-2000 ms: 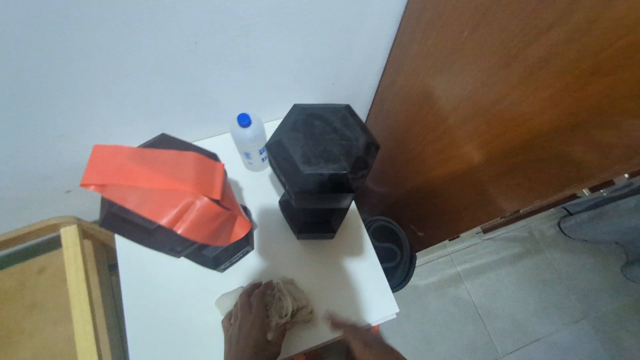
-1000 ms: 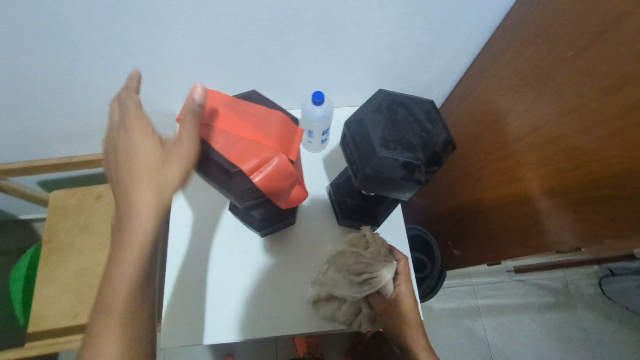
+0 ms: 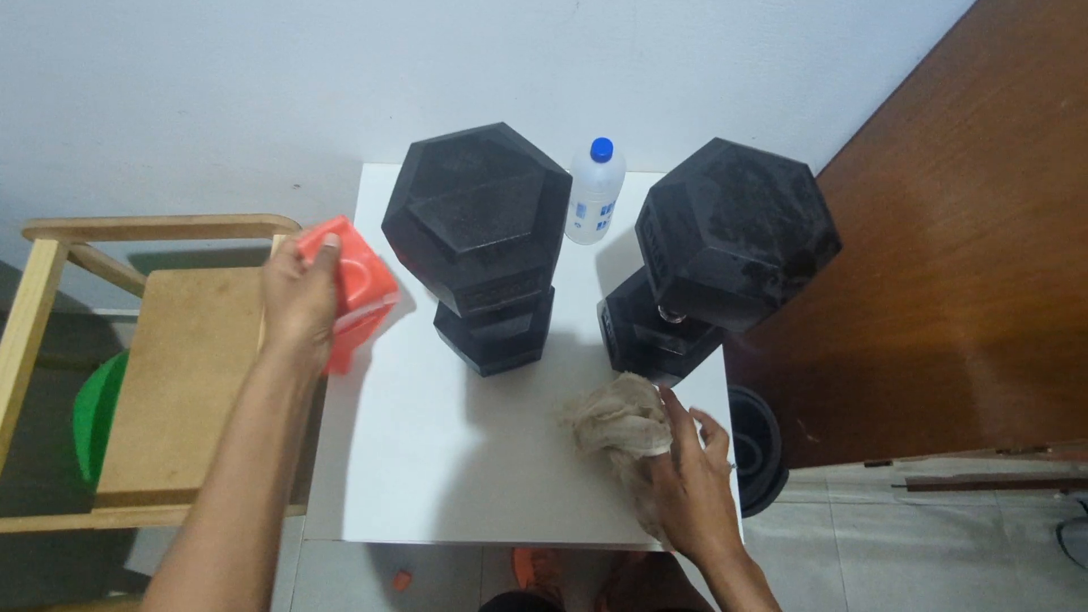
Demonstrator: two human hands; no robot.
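Observation:
Two black hex dumbbells stand on end on a white tabletop (image 3: 408, 476): the left dumbbell (image 3: 480, 200) upright, the right dumbbell (image 3: 744, 229) with a wet-looking or smudged top. My left hand (image 3: 302, 293) grips a folded orange-red flexible sheet (image 3: 357, 280) off the table's left edge, thumb on top. My right hand (image 3: 693, 467) has a crumpled beige cloth (image 3: 625, 416) at its fingers, just in front of the right dumbbell's lower head. Between the dumbbells, at the back, is a clear plastic bottle (image 3: 597, 195) with a blue cap.
A wooden chair or frame (image 3: 183, 374) is at the left, with a green round object (image 3: 98, 416) behind it. A black bin (image 3: 752, 450) stands beside the table's right edge, near a brown wooden door (image 3: 952, 255). The wall rises behind the table.
The orange-red sheet lay over the left dumbbell; my left hand, empty one second ago, has taken it off to the left. My right hand took up the cloth, which was under my left hand earlier.

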